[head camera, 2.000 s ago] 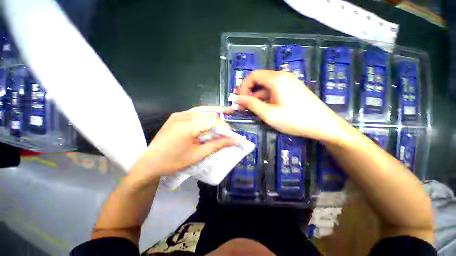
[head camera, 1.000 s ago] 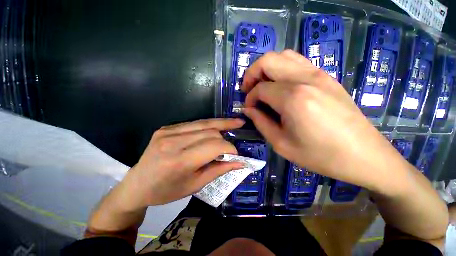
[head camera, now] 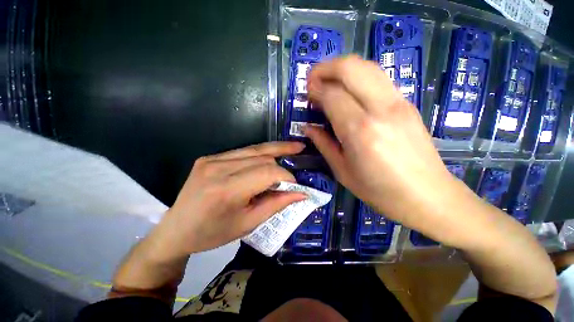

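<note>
A clear plastic tray (head camera: pixel 274 82) holds two rows of blue phone bodies. My right hand (head camera: pixel 377 138) is over the far-row leftmost phone body (head camera: pixel 315 43), fingers spread, thumb at the edge of a small white label (head camera: pixel 297 129) in its lower part. I see nothing held in it. My left hand (head camera: pixel 230 195) pinches a folded printed label strip (head camera: pixel 277 229) between thumb and fingers, over the near-row leftmost phone body (head camera: pixel 309 242). Its index fingertip rests near the lower end of the far-row phone.
A white ribbon (head camera: pixel 82 170) hangs at the left beside the dark green bench mat (head camera: pixel 157 75). Another printed strip (head camera: pixel 525 14) lies behind the tray at far right. A brown cardboard box (head camera: pixel 422 283) is below the tray's near edge.
The fingers of my right hand have opened and lifted off the label area, uncovering the small label. My left hand still holds the strip. The view earlier moved closer over the tray.
</note>
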